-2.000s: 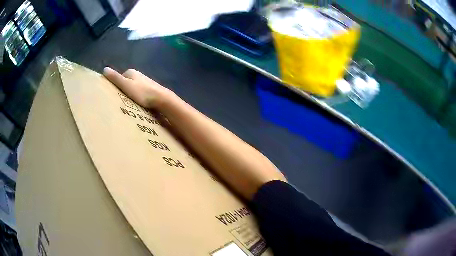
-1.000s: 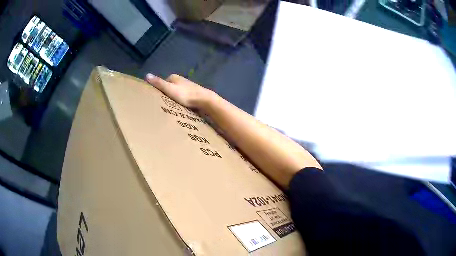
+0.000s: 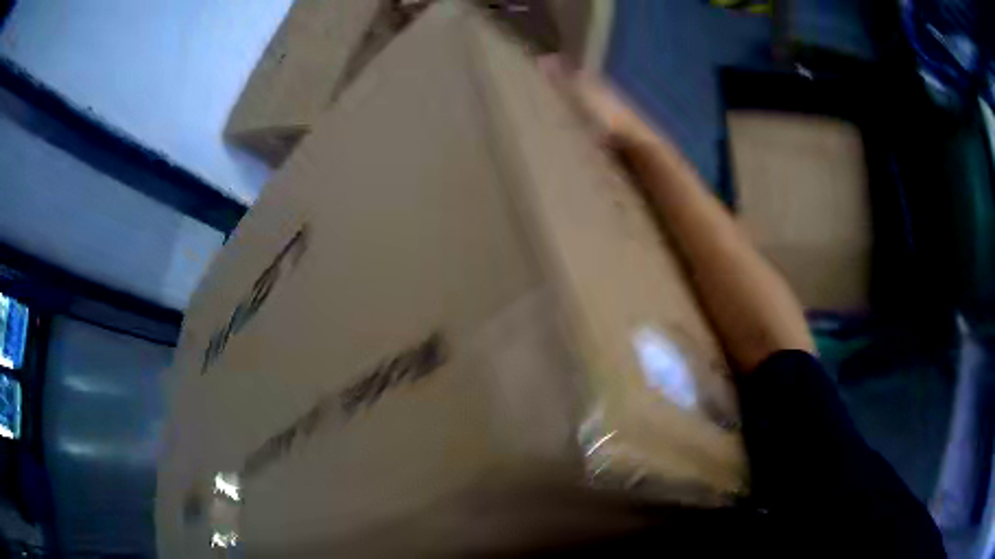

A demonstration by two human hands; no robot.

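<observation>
A large closed brown carton [image 3: 382, 251] with dark print fills the middle of the view, tilted and blurred. My right hand [image 3: 598, 106] lies against the far part of its right side and holds it, the bare forearm running along that side to a dark sleeve. A small white label [image 3: 664, 367] shows on the same side. Shiny clear tape [image 3: 598, 439] shows at the near corner. My left hand is not in view.
Another brown carton [image 3: 286, 82] stands beyond the held one at the upper left. A brown panel or box [image 3: 802, 207] lies within a dark frame at the right. Grey floor [image 3: 671, 87] shows between them.
The view has swung away from the bench and white sheets. The carton, still held by my right hand, now shows more of its broad printed face. Other cartons have come into view.
</observation>
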